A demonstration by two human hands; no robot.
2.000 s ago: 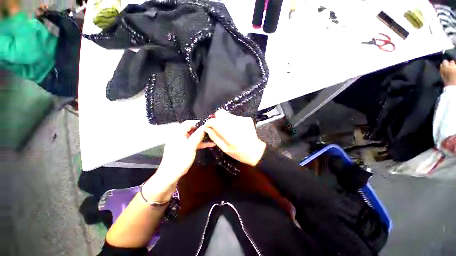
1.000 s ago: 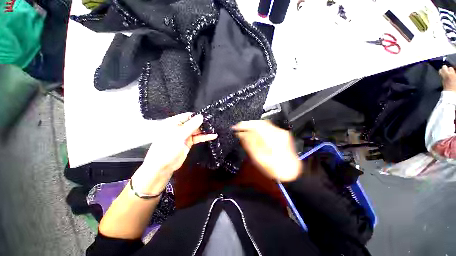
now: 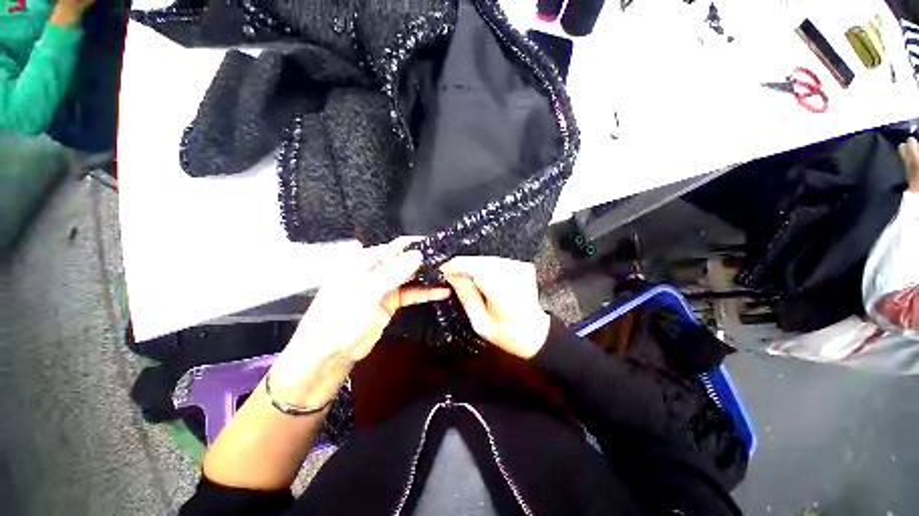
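The dark tweed jacket lies on the white table with its smooth black lining turned up. Silver-flecked braid trim runs along its edge down to my hands. My left hand pinches the trimmed edge at its lower corner. My right hand is close beside it, fingertips bent at the same spot on the trim. A needle or thread cannot be made out. A short trimmed end hangs below my fingers over my lap.
Red-handled scissors, a dark flat bar and a yellow-olive roll lie at the table's far right. A purple stool is left of my knees, a blue basket with dark garments right. People's arms show at both sides.
My right hand moved out to the right from the trim, then came back to my left fingertips. My left hand keeps its pinch on the edge.
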